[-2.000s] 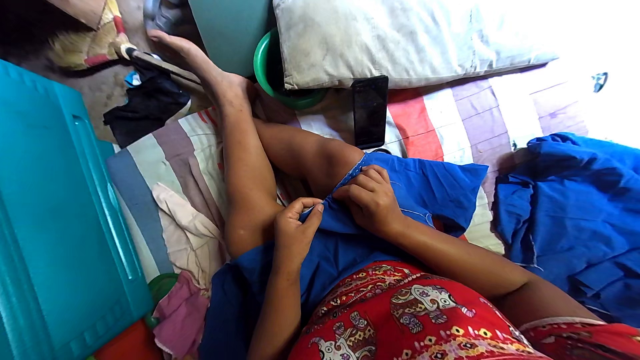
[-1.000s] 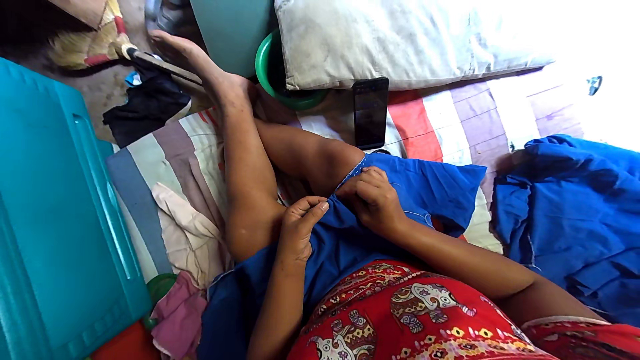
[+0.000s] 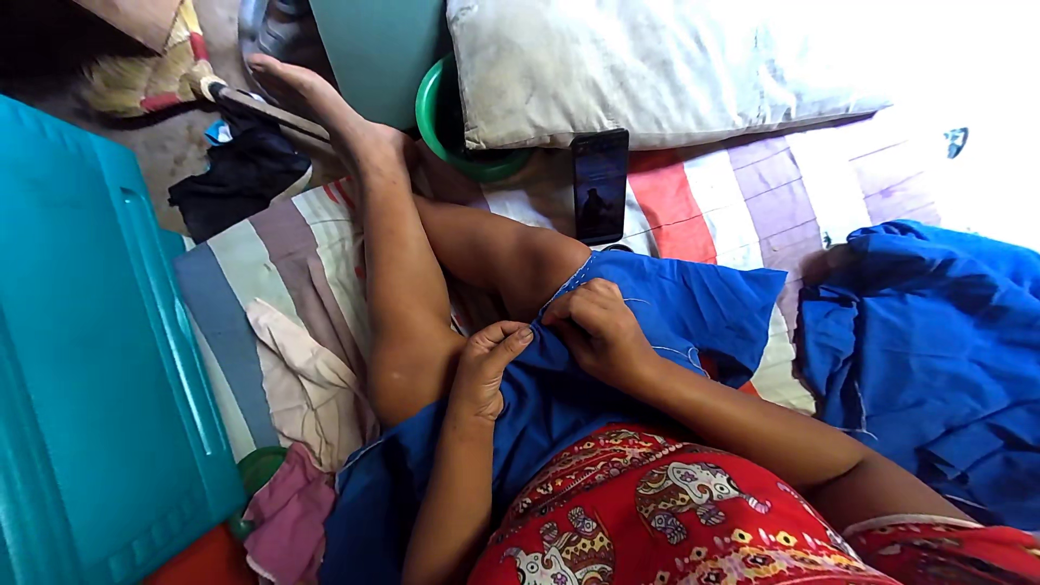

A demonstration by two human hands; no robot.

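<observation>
Blue cloth [image 3: 691,284] lies across my lap, with light stitches along its upper edge by the knee. My left hand [image 3: 487,366] pinches that edge between thumb and forefinger. Just to its right, my right hand [image 3: 601,329] has its fingers curled on the same edge; whether a needle is between them cannot be seen. A loose pale thread [image 3: 678,351] trails over the cloth to the right of my right hand. More blue cloth [image 3: 934,349] lies bunched at the right.
A smartphone [image 3: 601,187] lies on the striped sheet [image 3: 670,203] beyond my knee, beside a pillow [image 3: 650,73] and a green basin [image 3: 487,168]. A teal plastic container [image 3: 97,349] stands at the left, near cream cloth [image 3: 309,382] and pink cloth [image 3: 292,512]. A broom [image 3: 154,77] lies at the upper left.
</observation>
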